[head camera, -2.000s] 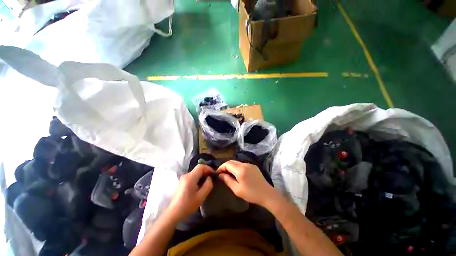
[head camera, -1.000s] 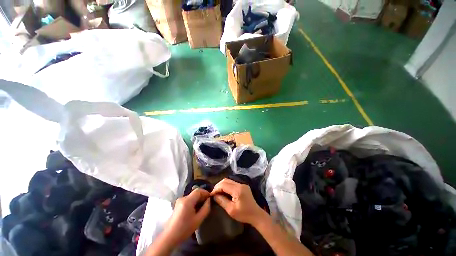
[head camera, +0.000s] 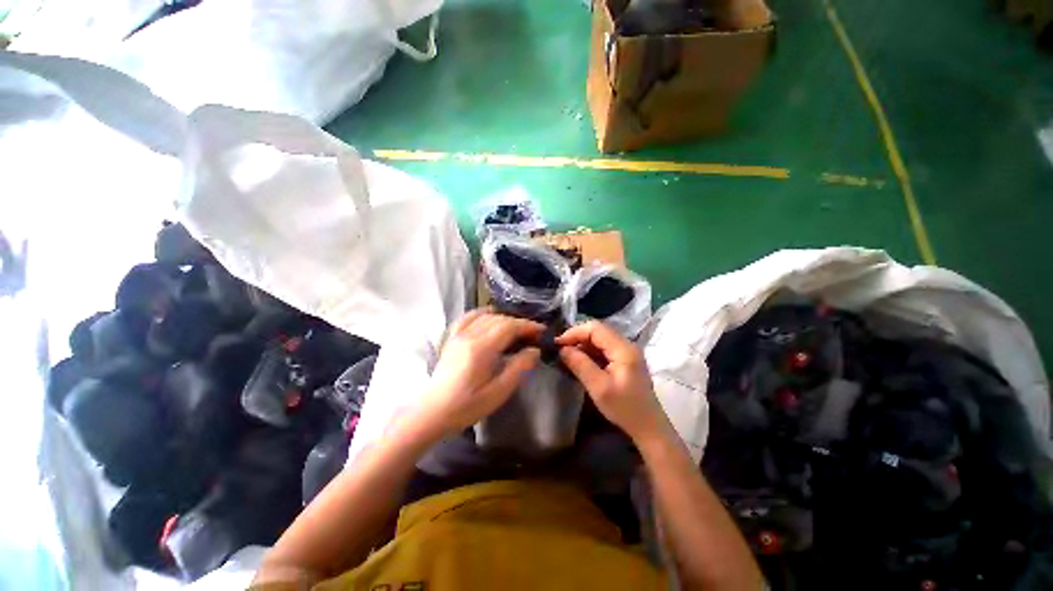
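Observation:
A dark grey rounded bag or pouch (head camera: 528,410) with black edges lies on my lap. My left hand (head camera: 491,360) and my right hand (head camera: 600,367) meet over its far end. The fingertips of both hands pinch a small black piece (head camera: 551,343), mostly hidden by the fingers; its exact shape cannot be told. Just beyond the hands stand two open clear plastic bags with dark contents, the left one (head camera: 525,272) and the right one (head camera: 605,300). A smaller clear plastic bag (head camera: 509,216) lies beyond them.
A white sack (head camera: 404,248) holding rounded dark items stands at my left. Another white sack (head camera: 681,346) with dark items and red spots stands at my right. Brown cardboard (head camera: 603,247) lies under the plastic bags. An open carton (head camera: 676,87) stands ahead on the green floor.
The camera view has tilted down again since one second ago. Both hands are now a little farther apart and pinch a black piece near the far end of the pouch.

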